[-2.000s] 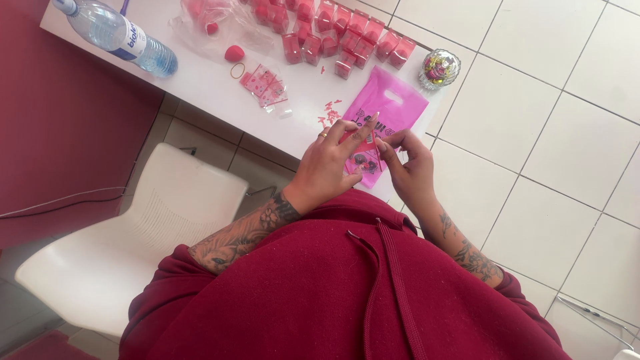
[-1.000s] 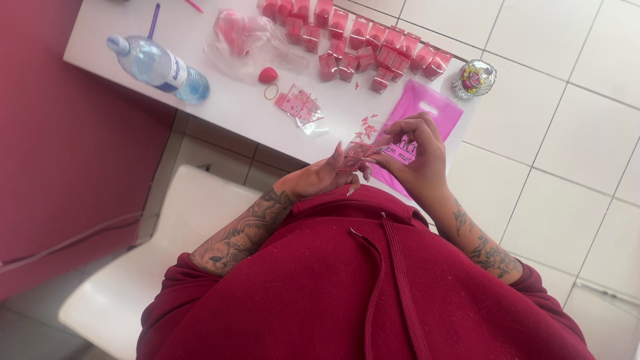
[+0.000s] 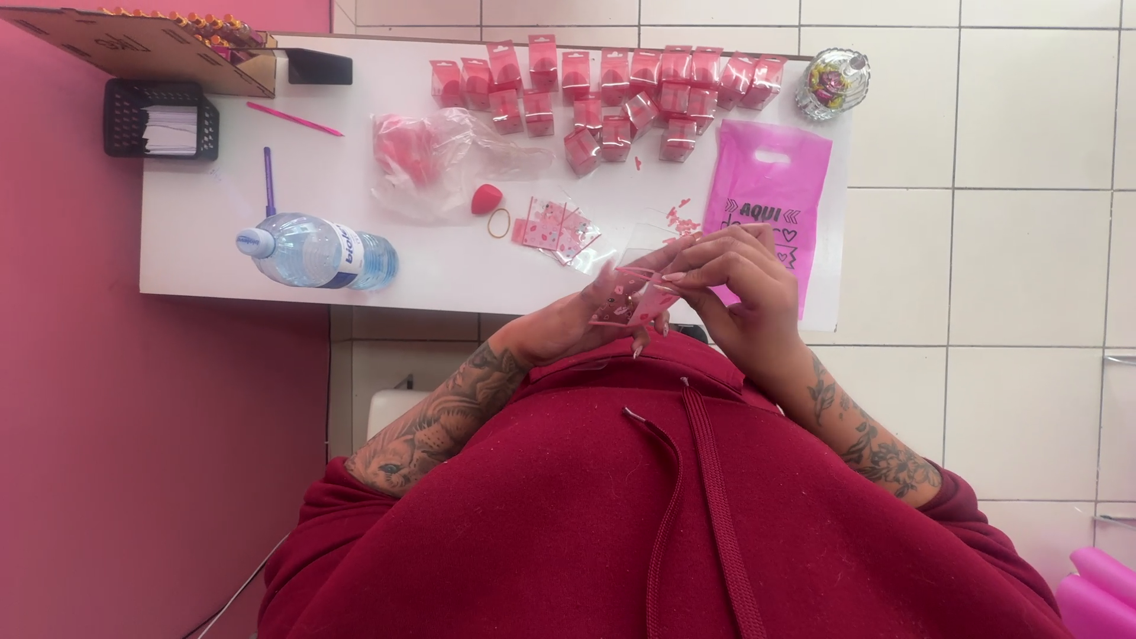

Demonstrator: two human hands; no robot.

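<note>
My left hand (image 3: 590, 315) holds a small clear box with pink print (image 3: 641, 297) near my waist, its fingers around and under it. The fingertips of my right hand (image 3: 741, 280) pinch the box's right side. Beyond the hands, red slips (image 3: 682, 220) lie scattered on the white table, left of a pink plastic bag (image 3: 770, 177). Flat printed packaging pieces (image 3: 559, 226) lie left of the hands, close to a red makeup sponge (image 3: 486, 199) and a rubber band (image 3: 499, 224).
Several pink-and-clear boxes (image 3: 614, 75) line the far table edge (image 3: 390, 43). A clear bag with red contents (image 3: 444, 160), a water bottle (image 3: 319, 253), a purple pen (image 3: 269, 182), a pink pen (image 3: 295, 119), a black basket (image 3: 206, 133) and a glass jar (image 3: 832, 84) surround the work.
The thin pink piece in my hands now shows as an opened-out box shape. The view has turned and shifted, bringing the table's left end into sight.
</note>
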